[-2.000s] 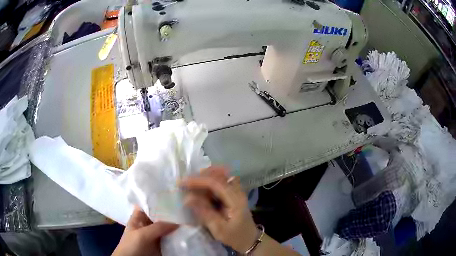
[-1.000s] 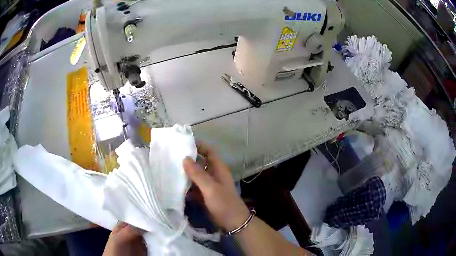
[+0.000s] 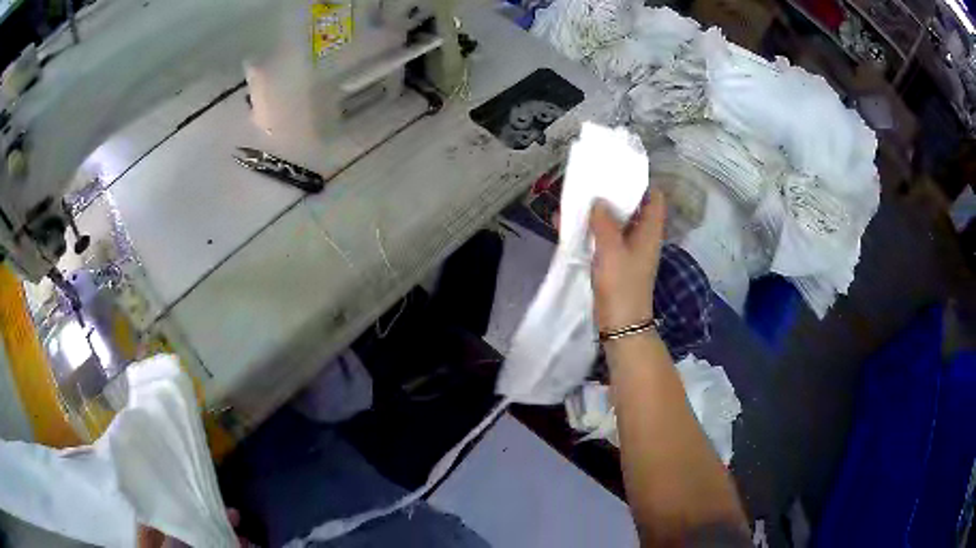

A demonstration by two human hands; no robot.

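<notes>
My right hand (image 3: 626,268), with a bracelet at the wrist, holds a folded stack of white cut pieces (image 3: 551,310) in the air, right of the table's front edge. A thin white tie strip (image 3: 455,455) trails from the stack's lower end down to the bottom left. My left hand (image 3: 193,535) is at the bottom left edge, mostly cut off and hidden by cloth. It holds a bundle of white pieces (image 3: 166,450) in front of the needle area. A long white piece (image 3: 54,482) lies to the left of that bundle.
The sewing machine (image 3: 310,75) stands on the pale table (image 3: 268,310). Black snips (image 3: 278,169) lie on its bed. A large heap of white pieces (image 3: 792,214) is at the right, with checked cloth (image 3: 683,289) below. Blue cloth (image 3: 899,428) is at the far right.
The view has swung to the right. My right hand has moved away from my left, carrying a stack of white pieces rightward and up. The bundle in my left hand is now apart from it.
</notes>
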